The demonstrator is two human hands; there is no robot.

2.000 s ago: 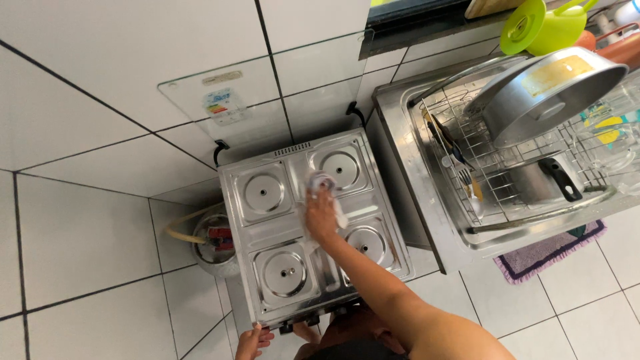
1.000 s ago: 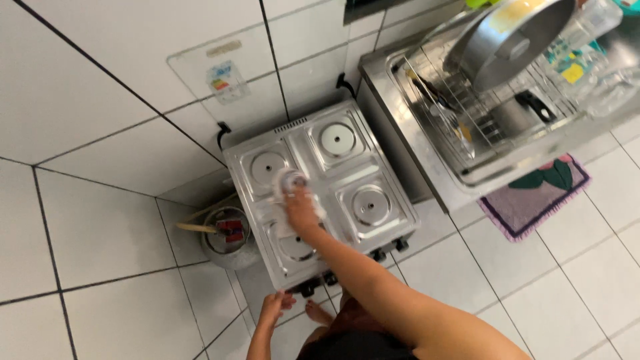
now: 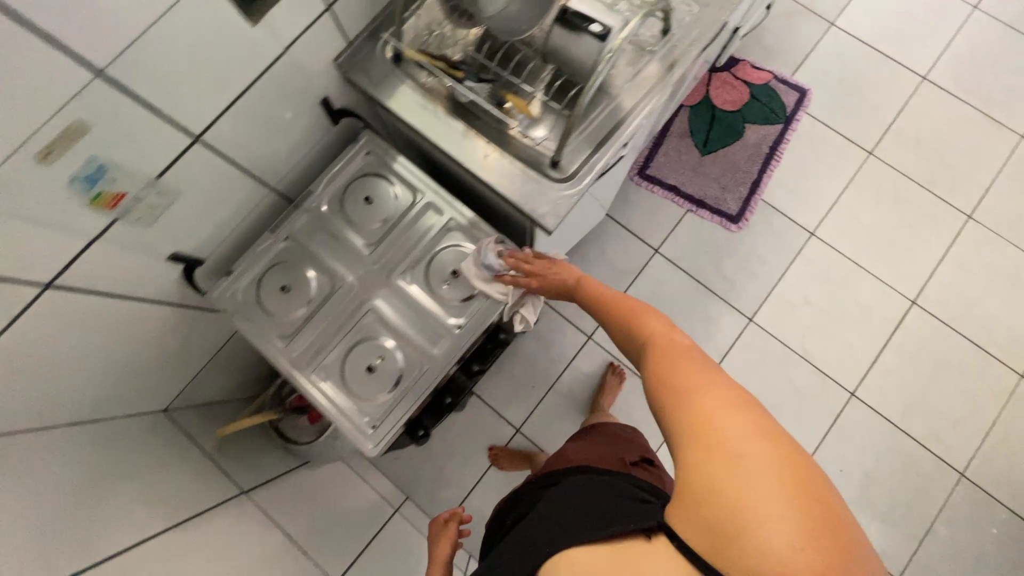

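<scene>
My right hand [image 3: 542,274] presses a crumpled white cloth [image 3: 490,268] on the front right corner of a stainless steel stove top [image 3: 392,260]. Part of the cloth hangs over the stove's edge beside the black knobs [image 3: 472,360]. Four round burner recesses show in the steel, without grates. Below the stove's front, away from it, my left hand [image 3: 448,534] is held in the air with its fingers loosely curled and nothing visible in it. The raised glass lid [image 3: 144,200] leans by the tiled wall.
A steel sink counter [image 3: 472,148] adjoins the stove, bearing a wire dish rack [image 3: 512,64] with pots and cutlery. Beside the stove's left side stands a bucket [image 3: 300,420] with a wooden handle. A purple floral rug [image 3: 724,144] lies on the tiled floor, near my bare feet.
My right hand has moved with the cloth from the left burners to the front right corner. My left hand has come away from the stove's front edge. The view has turned strongly.
</scene>
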